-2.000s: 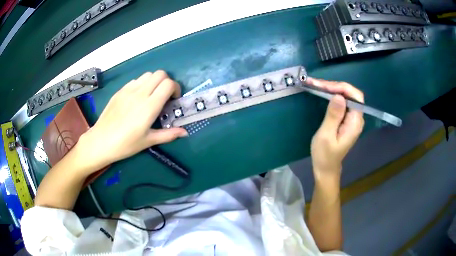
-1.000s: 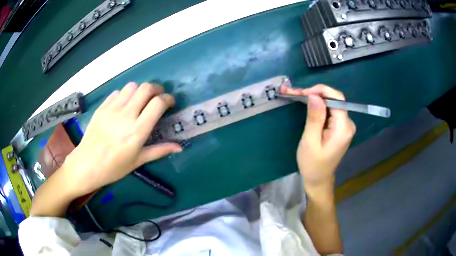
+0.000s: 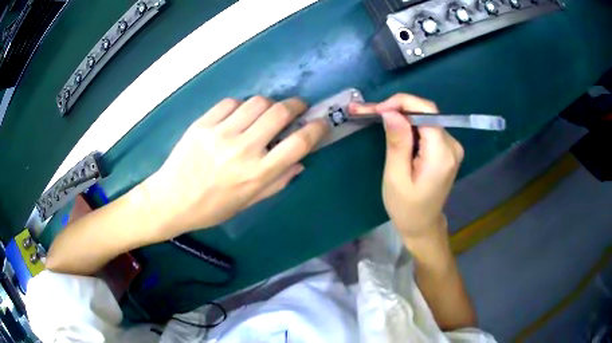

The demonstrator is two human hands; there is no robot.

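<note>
A grey metal bar with round openings (image 3: 345, 105) lies on the green mat, mostly hidden under my left hand. My left hand (image 3: 231, 157) is spread over the bar, its fingertips near the one opening that shows. My right hand (image 3: 421, 154) holds silver tweezers (image 3: 463, 121) like a pen. The tweezers' tip end is at the bar's right part, beside that opening; a fingertip of my right hand touches or nearly touches the bar there. The exact contact of the tips is too small to tell.
Stacked grey bars (image 3: 463, 30) stand at the upper right. Single bars lie at the upper left (image 3: 107, 53) and left (image 3: 70, 185). A long white strip (image 3: 168, 74) crosses the bench. A black corded pen tool (image 3: 201, 254), a brown plate (image 3: 124, 273) and a blue-yellow instrument (image 3: 28, 252) are lower left.
My left hand has moved right, from the bar's left end to over most of its openings. The view has shifted, and my right hand with the tweezers stays at the bar's right end.
</note>
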